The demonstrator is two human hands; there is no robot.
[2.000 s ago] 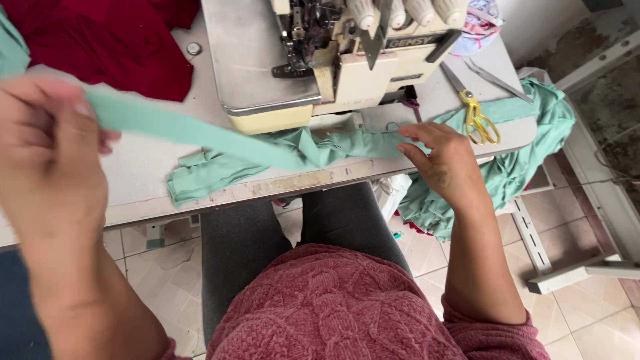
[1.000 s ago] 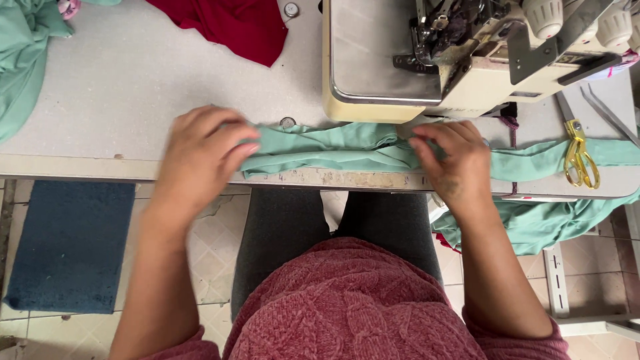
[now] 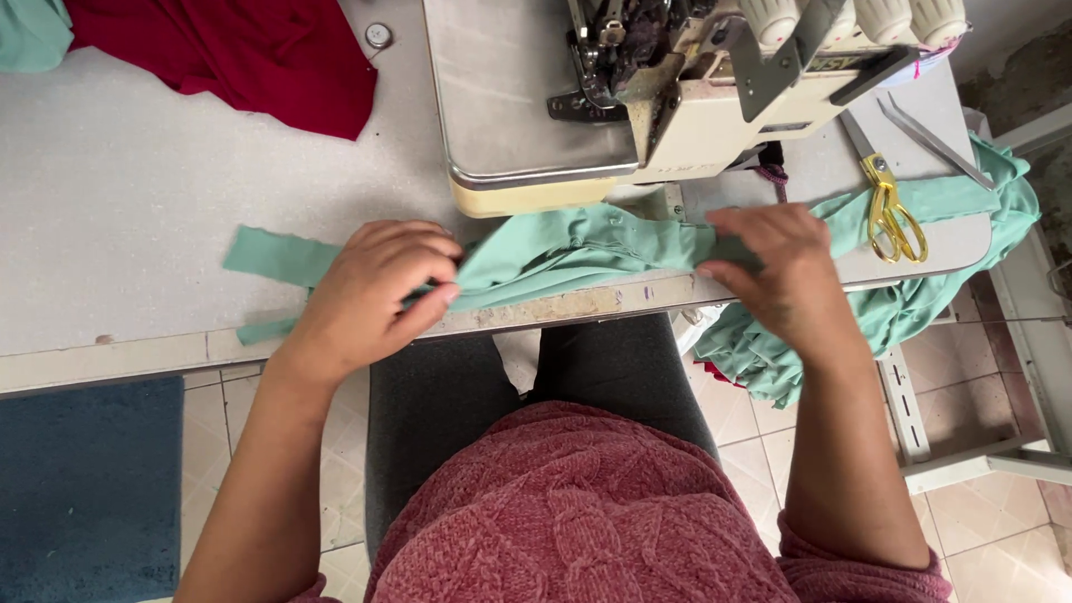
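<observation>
Strips of mint green fabric [image 3: 553, 251] lie bunched along the front edge of the table, below an overlock sewing machine [image 3: 695, 109]. My left hand [image 3: 377, 289] pinches the fabric between thumb and fingers left of the machine bed; two strip ends stick out beyond it. My right hand [image 3: 779, 268], slightly blurred, grips the same fabric to the right, its thumb on the near side and its fingers over the top. From there the fabric runs right, passing under yellow-handled scissors [image 3: 894, 219], and hangs over the table's right end in a gathered heap.
Dark red fabric [image 3: 243, 59] lies at the back left, near a small round metal object [image 3: 378, 35]. Large metal tweezers [image 3: 938, 142] lie beyond the scissors. The white table frame [image 3: 909, 410] stands at lower right. A blue mat [image 3: 88, 486] is on the floor.
Two seconds ago my left hand held a strip out to the far left; it has since come in beside the machine bed. My right hand stays near the fabric at the machine's right.
</observation>
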